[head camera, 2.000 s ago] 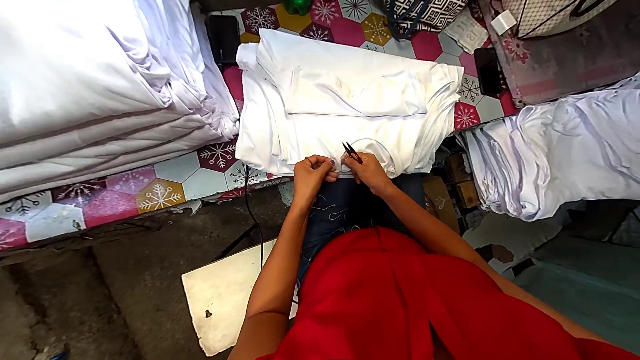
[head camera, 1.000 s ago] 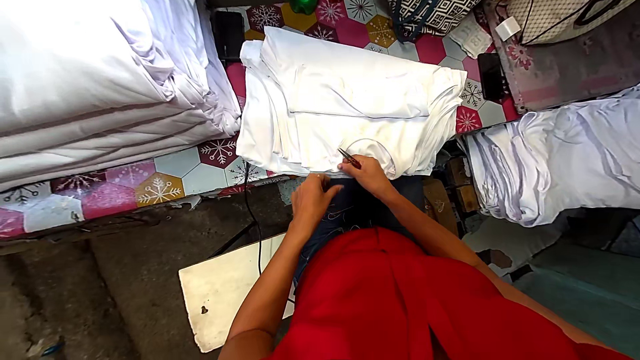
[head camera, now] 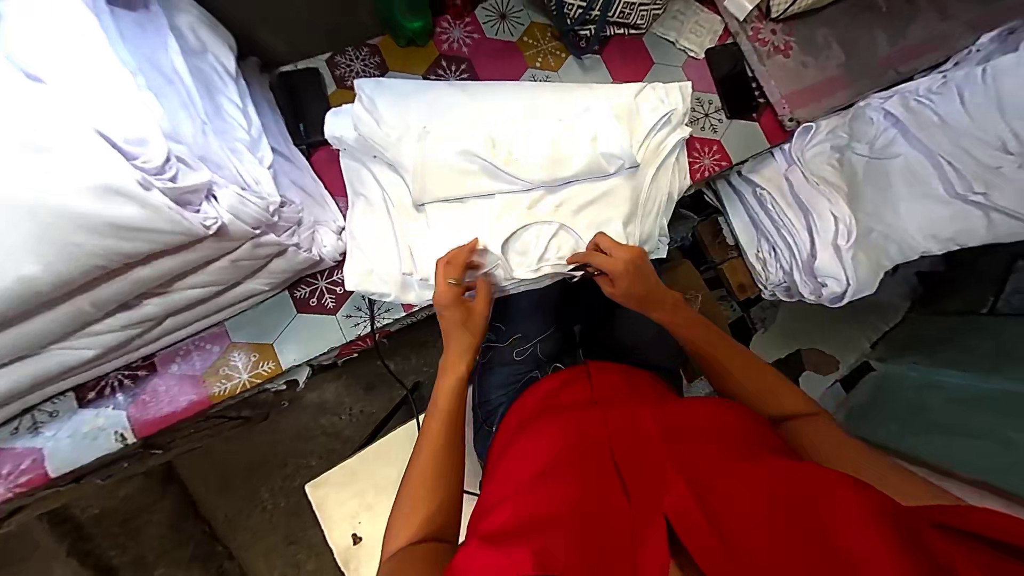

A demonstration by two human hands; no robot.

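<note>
A stack of white shirts lies on the patterned cloth in front of me, the curved neckline of the top one facing my body. My left hand is at the near edge, left of that neckline, its fingertips blurred against the white fabric; whether they pinch it is unclear. To the right of the neckline, my right hand has its fingers closed around small dark thread snips, mostly hidden by the hand, and touches the near edge of the shirt.
A tall pile of white fabric stands at left, and more folded white garments lie at right. Behind the stack are a green bottle, a patterned bag and dark phone-like objects. A black cord hangs below the table edge.
My hands, close together in the earlier frames, are now apart on either side of the neckline. The snips, which pointed up from my right hand, now lie low in it.
</note>
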